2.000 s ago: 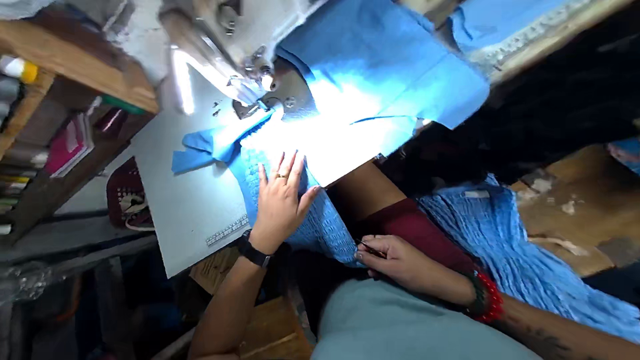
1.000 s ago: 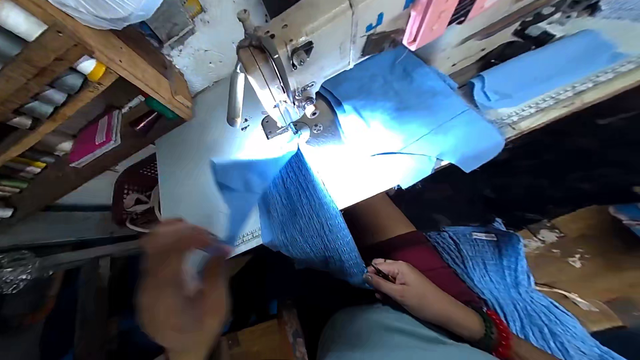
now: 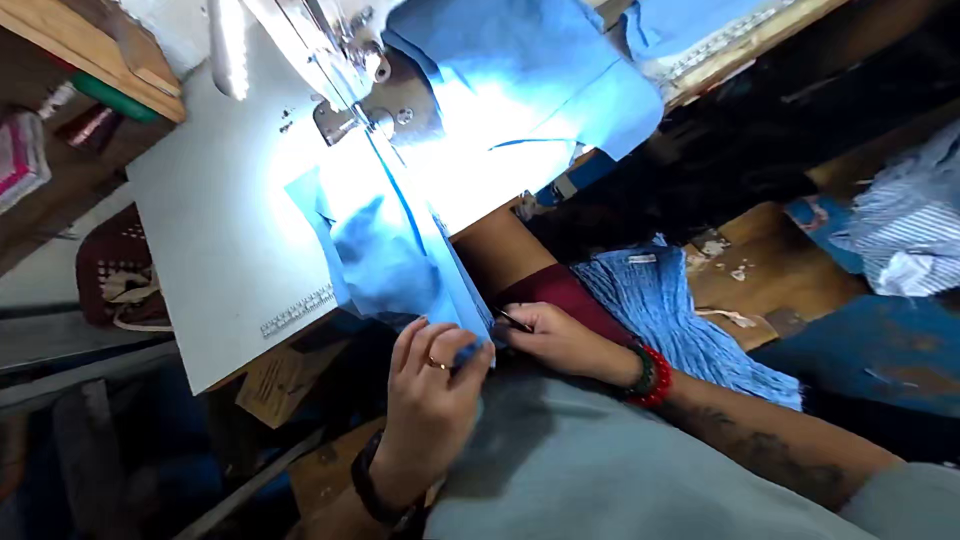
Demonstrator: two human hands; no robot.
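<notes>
A blue fabric piece (image 3: 390,262) runs from under the needle of a sewing machine (image 3: 352,82) down over the edge of the white table (image 3: 217,225). My left hand (image 3: 435,382), with a ring and a dark wristband, pinches its lower end between thumb and fingers. Close by on the right, my right hand (image 3: 566,337) has its fingers closed around a small dark tool (image 3: 515,321), whose kind I cannot tell, beside the fabric's edge. Another flat blue fabric panel (image 3: 525,60) lies on the machine bed, brightly lit by the lamp.
Crinkled blue fabric (image 3: 652,300) lies at my right, past my leg. A wooden shelf (image 3: 105,56) stands at the upper left, above a dark red basket (image 3: 112,262). Striped fabric (image 3: 911,217) lies at the far right. A printed ruler scale (image 3: 296,309) marks the table's near edge.
My left hand lay flat on the crinkled fabric, then was blurred at the left; now it grips the fabric's lower end. The smooth side now shows where the crinkled side was. My right hand stays near the edge.
</notes>
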